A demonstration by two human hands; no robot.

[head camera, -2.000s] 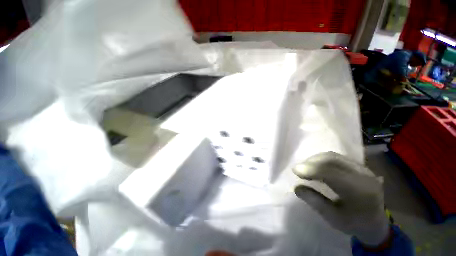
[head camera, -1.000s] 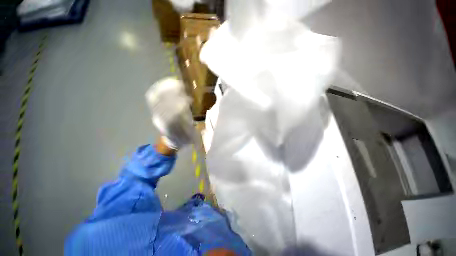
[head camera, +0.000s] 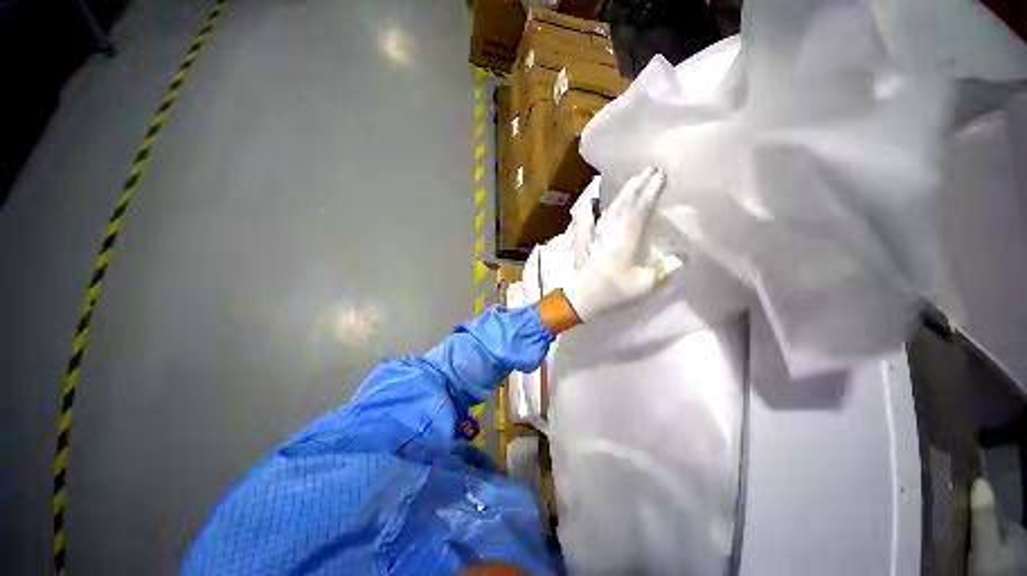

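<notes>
My left hand [head camera: 617, 253], in a white glove, lies with fingers extended on a white foam sheet [head camera: 642, 416] at the stack's left edge. A loose, crumpled part of the white sheeting [head camera: 833, 169] stands up over the stack to the right of my hand. A white flat panel [head camera: 828, 461] lies beside it, with a grey recessed part [head camera: 940, 416] further right. A white glove, which looks like my right hand [head camera: 987, 529], shows small at the lower right edge; its grip is unclear.
Closed brown cartons [head camera: 552, 135] with small white labels stand beyond the stack, along a yellow-black tape line [head camera: 480, 169]. Another tape line [head camera: 96, 293] runs along the grey floor [head camera: 270, 248] at left. My blue sleeve crosses the lower middle.
My left hand has moved from above the floor onto the white sheet. The loose sheeting has shifted right and spread over part of the grey recessed part. The view has shifted.
</notes>
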